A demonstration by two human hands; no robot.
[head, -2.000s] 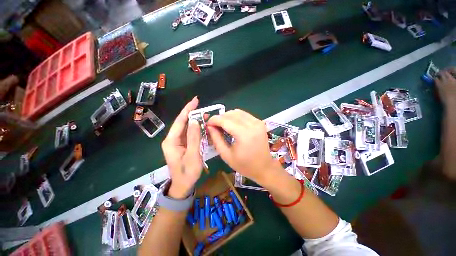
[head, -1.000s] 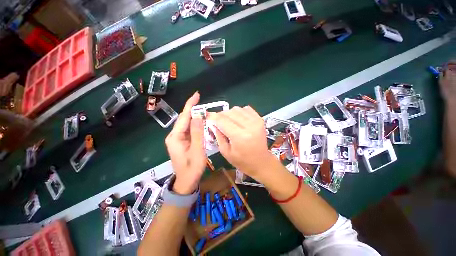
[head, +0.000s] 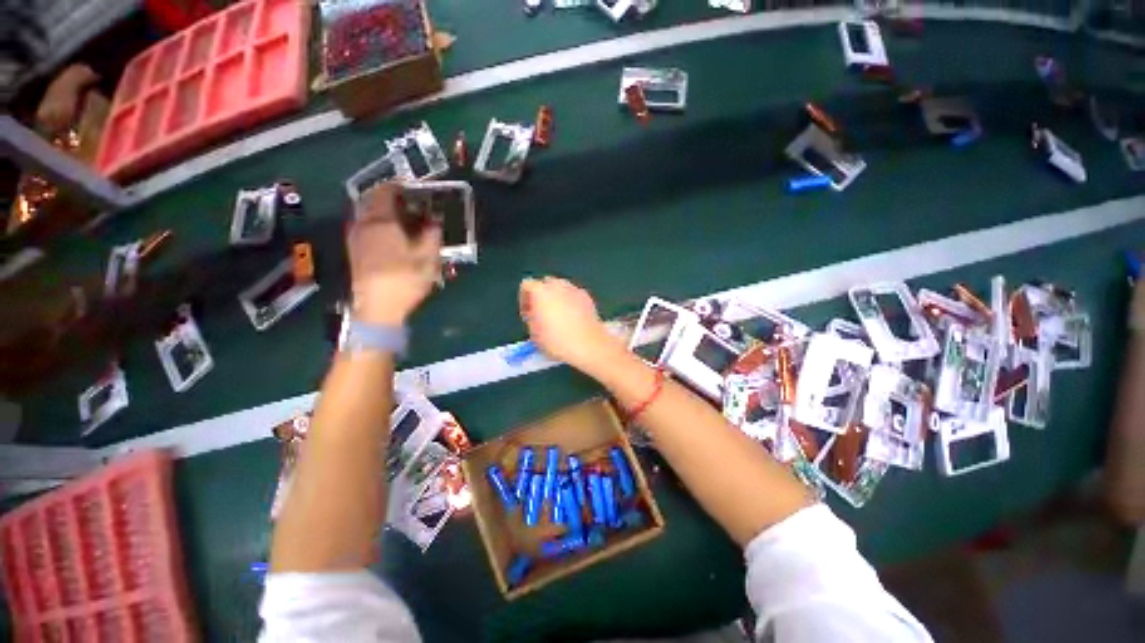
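Observation:
My left hand [head: 396, 258], somewhat blurred, is over the green belt with its fingers on a white rectangular housing [head: 461, 224]; the housing's left part is hidden. My right hand [head: 565, 323] is curled above the white strip; what is inside its fingers is hidden. A blue cylinder [head: 521, 354] shows just below and left of it. An open tan box [head: 496, 546] holding several blue cylinders [head: 574, 500] stands in front of me. Housings with attached parts are heaped right of the box [head: 833, 379], with a smaller group [head: 421, 484] to its left.
More housings lie spread over the belt [head: 703, 189]. A red-pink compartment tray [head: 207, 82] and a brown box of small parts [head: 377, 57] stand at far left. Another red-pink tray [head: 94, 546] is at lower left. Part of a person's arm [head: 1126, 465] shows at the right edge.
My hands were together on a housing and are now apart. My left hand has moved left and away from me over the belt. The view has shifted, with the scene lying further right.

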